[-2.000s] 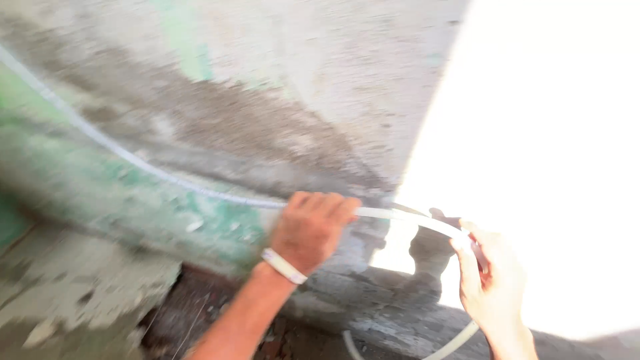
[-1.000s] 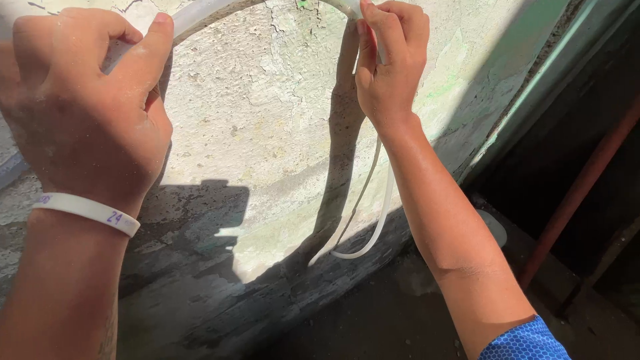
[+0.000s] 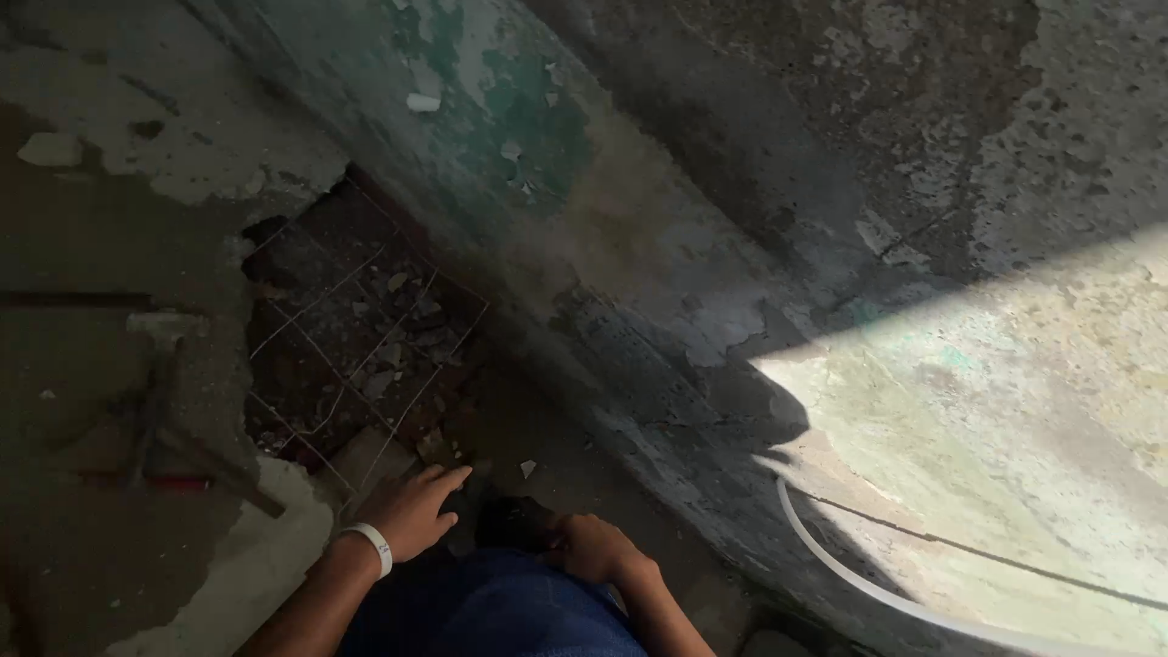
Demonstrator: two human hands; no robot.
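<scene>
My left hand, with a white wristband, is stretched out low in the view with its fingers apart and nothing in it. To its right, my right hand is curled close to the front of my blue shirt; whether it holds something is too dark to tell. A dark shape, perhaps a shoe, lies just beside its fingers. At the lower right, clear of both hands, a white flexible tube curves along the sunlit foot of the wall.
A broken hole with wire mesh and rubble opens in the floor ahead of my left hand. Left of it lie a hammer and a dark bar. The peeling wall slants across the right side.
Both hands have let go of the white tube they held against the wall and are now down near my body. The view has swung toward the floor.
</scene>
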